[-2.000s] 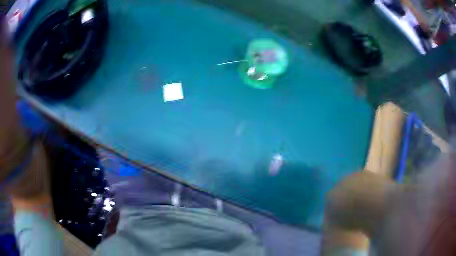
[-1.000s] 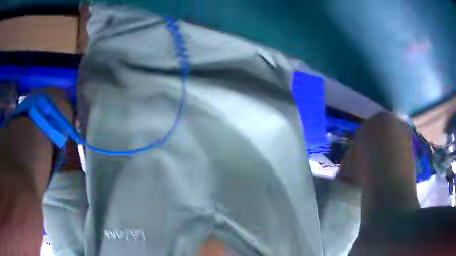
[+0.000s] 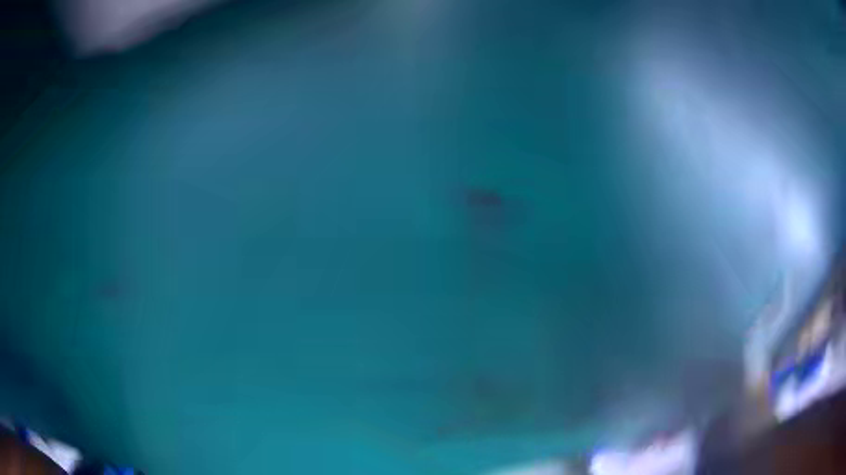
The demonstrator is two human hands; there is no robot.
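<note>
The teal-green bench mat (image 3: 352,250) fills almost the whole view, very close and blurred. A small dark spot (image 3: 484,198) shows near its middle; I cannot tell what it is. A blurred brown patch at the bottom right corner may be part of a hand or arm, and a smaller one is at the bottom left corner. Neither hand can be made out clearly, nor what it holds.
A pale blurred shape (image 3: 130,19) crosses the top left corner. A bright glare lies on the mat at the right. Small blue and white shapes (image 3: 807,376) show beyond the mat's edge at the lower right.
The view has swung from the lap, with its grey-green clothing and blue coiled cord, to the mat close up. The clothing, cord and both arms have left clear view.
</note>
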